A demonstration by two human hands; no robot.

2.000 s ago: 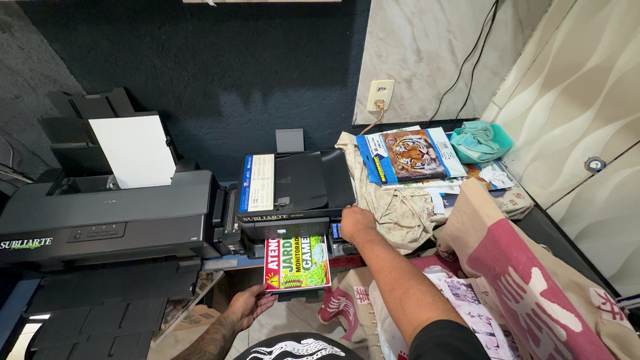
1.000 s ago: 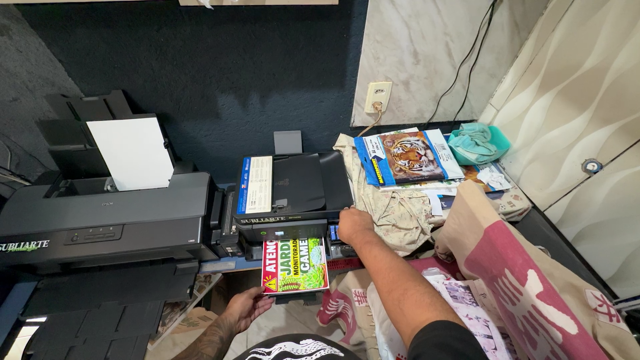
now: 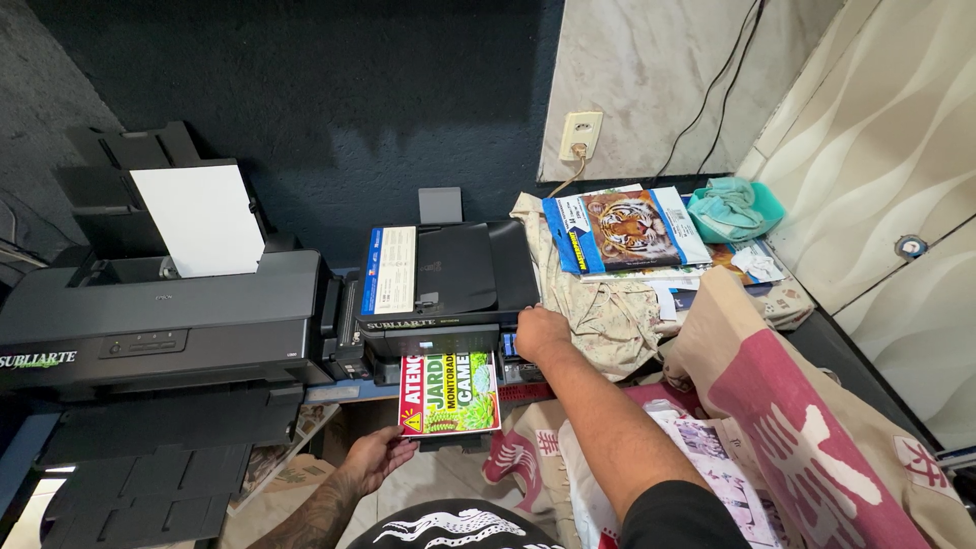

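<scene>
A colourful printed sheet (image 3: pixel 450 393) with large lettering and plant pictures lies on the front output tray of a smaller black printer (image 3: pixel 457 267). My left hand (image 3: pixel 375 460) is palm up at the sheet's lower left corner, fingers apart; whether it touches the sheet or tray is unclear. At the printer's front right corner is my right hand (image 3: pixel 543 333), its fingers curled against the edge and partly hidden, so its hold cannot be told. To the left stands a wide black Epson printer (image 3: pixel 160 320) with a blank white sheet (image 3: pixel 202 221) upright in its rear feed.
A photo paper pack with a tiger picture (image 3: pixel 625 229) lies on papers and floral cloth (image 3: pixel 610 328) at right, beside a turquoise basket (image 3: pixel 770 210) holding cloth. Beige and red fabric (image 3: pixel 808 427) drapes at the lower right. The wide printer's output trays (image 3: pixel 152 473) extend forward. A plugged wall outlet (image 3: pixel 581 136) is behind.
</scene>
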